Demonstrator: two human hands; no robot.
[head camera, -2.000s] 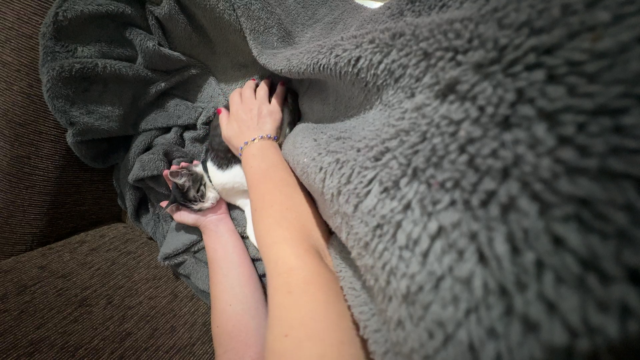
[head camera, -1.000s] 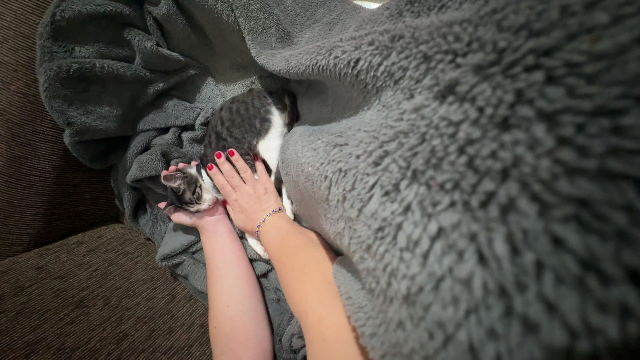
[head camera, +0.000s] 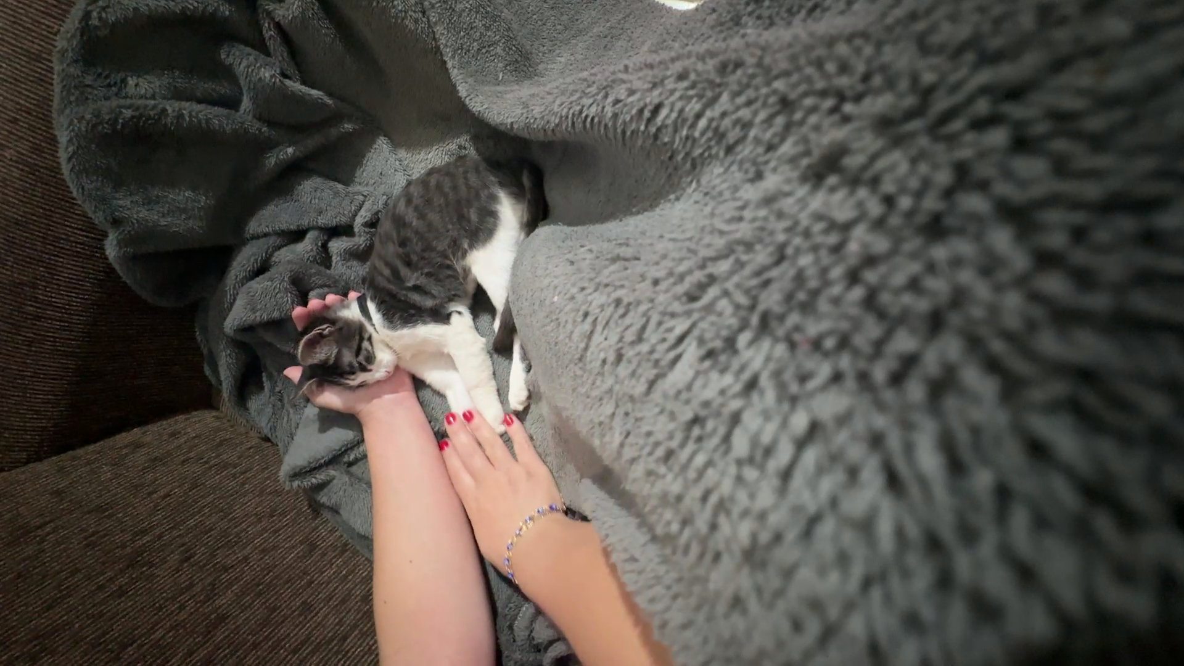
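A grey tabby and white kitten with a dark collar lies on its side on a grey fleece blanket. Its head rests in the upturned palm of my left hand, whose fingertips show beyond the head; the rest of the palm is hidden. My right hand, with red nails and a beaded bracelet, lies flat just below the kitten, fingertips at its white front paws. Its fingers are slightly apart and grip nothing. The kitten's tail and hind end lie against a raised fold of blanket.
The thick grey blanket rises high on the right and bunches in folds at the upper left. Brown ribbed sofa upholstery shows at the left and lower left. A small pale thing peeks in at the top edge.
My right hand has moved from the kitten's back, over its chest, down to its front paws, uncovering the body. The left hand has stayed under the head.
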